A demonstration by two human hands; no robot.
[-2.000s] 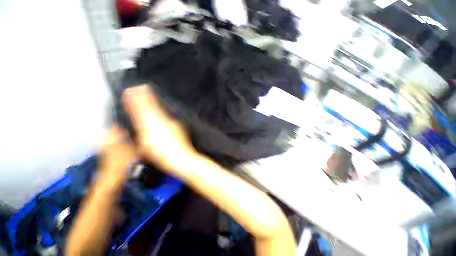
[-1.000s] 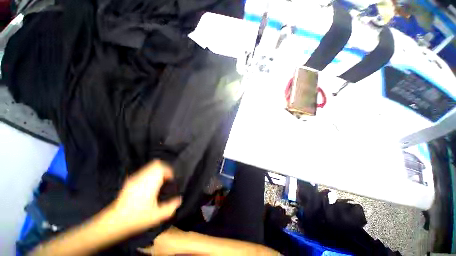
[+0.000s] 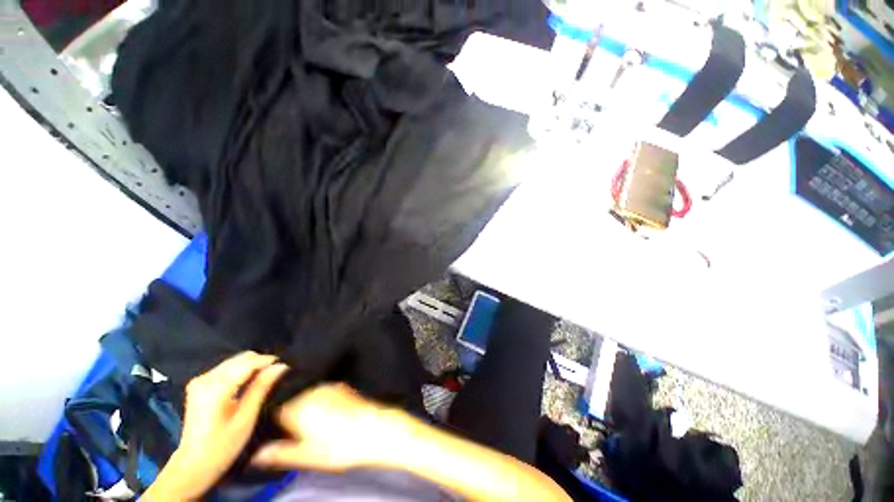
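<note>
A large black garment [image 3: 323, 196] lies heaped at the left of the machine and hangs over the table's front edge towards me. My left hand [image 3: 221, 417] pinches its lower edge at the bottom left. My right hand [image 3: 338, 426] is beside it, fingers curled at the same dark cloth; it is slightly blurred and its fingertips are partly hidden. The needle area [image 3: 578, 113] of the white sewing machine is at the garment's upper right, away from both hands.
A brown block [image 3: 649, 184] with a red ring [image 3: 683, 198] sits on the white table [image 3: 725, 314]. Black bands [image 3: 708, 80] wrap the machine arm. The control panel [image 3: 845, 191] is at right. A blue crate [image 3: 186, 270] with dark cloth is lower left. A perforated grey rail [image 3: 88, 162] curves at left.
My hands have come together at the garment's lower edge, the left now holding cloth. The view has shifted, so the machine and block appear further right.
</note>
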